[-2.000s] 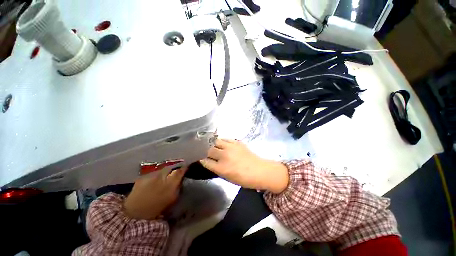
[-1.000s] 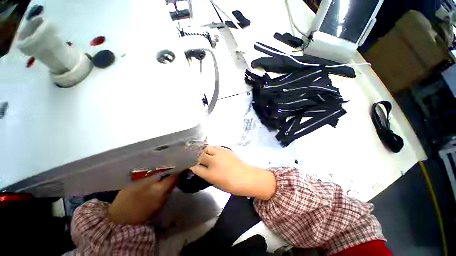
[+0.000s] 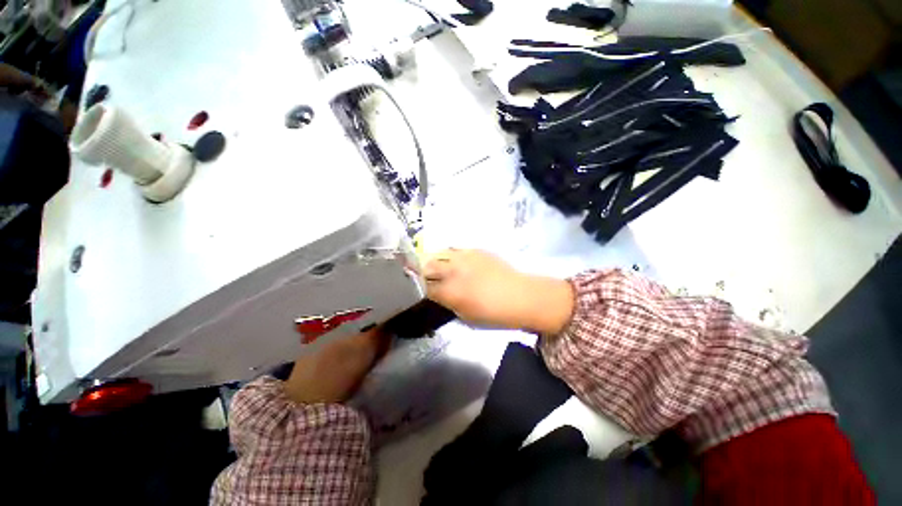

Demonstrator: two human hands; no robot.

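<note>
The big white sewing machine head [image 3: 247, 237] with a red logo hides the needle area. A small black fabric piece [image 3: 420, 316] lies between my hands at the front of the head. My right hand [image 3: 485, 287] is at the head's right corner, fingers bent onto the piece. My left hand [image 3: 338, 368] reaches under the front of the head at the piece's left end; its fingertips are partly hidden by the head. A heap of black strips with pale lines [image 3: 623, 138] lies right of the machine.
A black coiled strap [image 3: 831, 158] lies at the table's right edge. Plain black fabric pieces [image 3: 514, 425] lie at the lap edge. A cream post [image 3: 134, 153] and a red knob [image 3: 111, 397] are on the machine. Part of a person [image 3: 30, 138] shows at far left.
The view has shifted and tilted, showing more of the machine's left side. My hands stay at the front of the head with the black piece between them.
</note>
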